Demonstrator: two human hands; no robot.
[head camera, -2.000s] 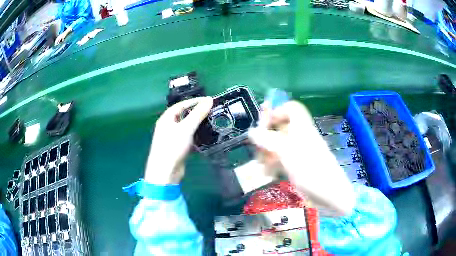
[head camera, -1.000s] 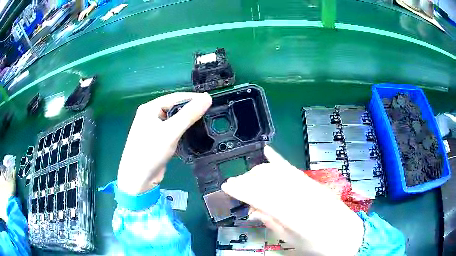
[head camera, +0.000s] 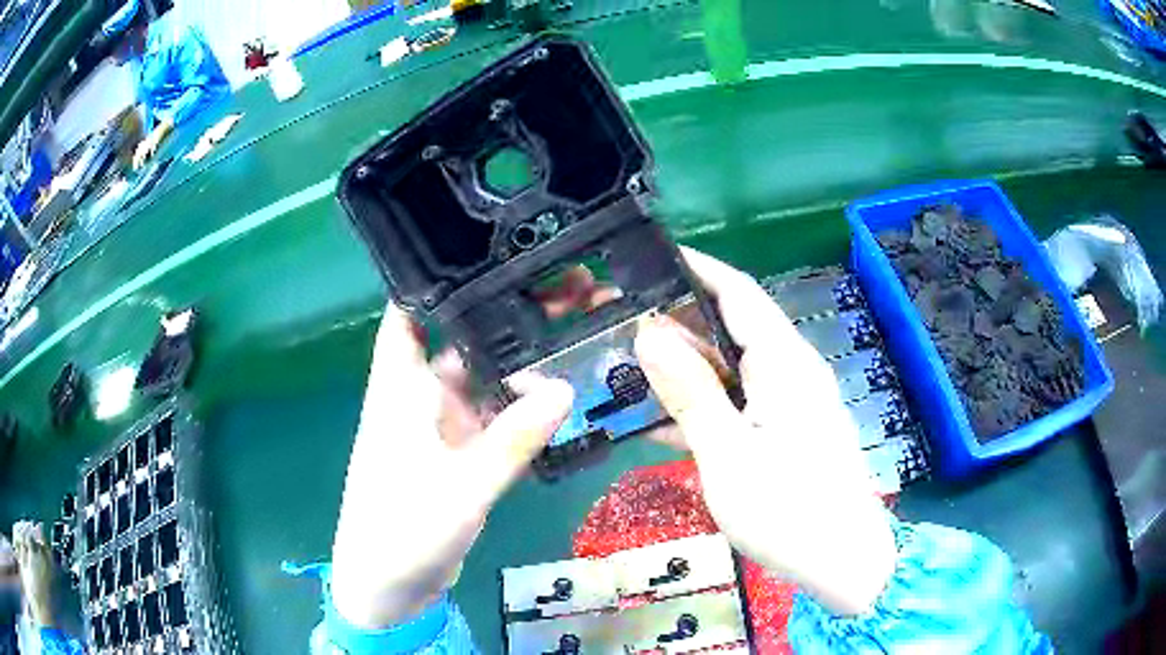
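The black device housing (head camera: 499, 166) is open and raised above the bench, its upper half with a round hole at the top and its lower half with a square opening towards me. A silvery plate (head camera: 595, 384) with a black hook-shaped mark lies across the lower half. My left hand (head camera: 467, 448) grips the housing's lower left side, thumb on the plate. My right hand (head camera: 754, 410) grips the lower right side, thumb also on the plate. More silvery plates (head camera: 652, 571) lie below, beside the red bubble bag (head camera: 646, 505).
A blue bin (head camera: 895, 307) of dark pieces (head camera: 978, 326) stands right, beside a second stack of plates (head camera: 818, 301). Blister trays (head camera: 134, 512) and dark housings (head camera: 168, 352) lie left. A clear bag (head camera: 1100, 262) is far right. A person (head camera: 179, 77) is at the upper left; another hand shows at left.
The housing has moved up and tilted. A hook-marked plate now shows on its lower half, where a plain pale piece showed before. Both hands now hold that lower half.
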